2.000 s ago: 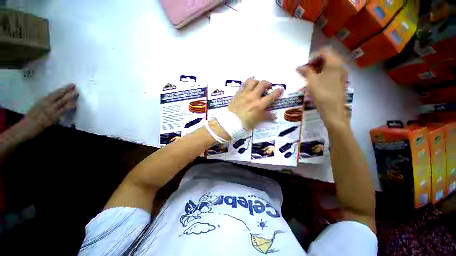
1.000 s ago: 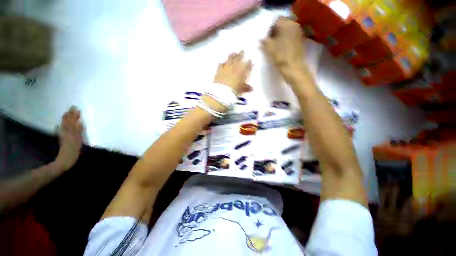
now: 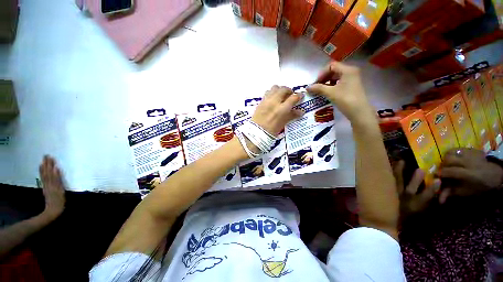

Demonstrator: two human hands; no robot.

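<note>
Four white-backed hang-tab cartons lie side by side in front of me, each with a dark title band and an orange cable picture: far left point(image 3: 157, 148), second point(image 3: 207, 129), third point(image 3: 265, 171), rightmost point(image 3: 311, 137). My left hand point(image 3: 277, 109) lies over the tops of the third and rightmost cartons, fingers bent, fingertips at the rightmost one's top edge. White bands circle my left wrist. My right hand point(image 3: 341, 91) has thumb and fingers close together at the rightmost hang tab point(image 3: 301, 88). Whether either hand pinches something tiny cannot be seen.
White paper point(image 3: 231, 60) lies beyond the cartons on the white table point(image 3: 77, 110). A pink folder point(image 3: 135, 27) bears a phone point(image 3: 117, 5). Orange cartons stand at far right point(image 3: 347, 27). Another person's hands point(image 3: 463, 171) touch orange-yellow cartons point(image 3: 423, 140); another hand is at left point(image 3: 51, 184).
Both hands have come back from over the white paper to the rightmost carton's top. The view has shifted, so the row sits further left. Another person's hands now show at right.
</note>
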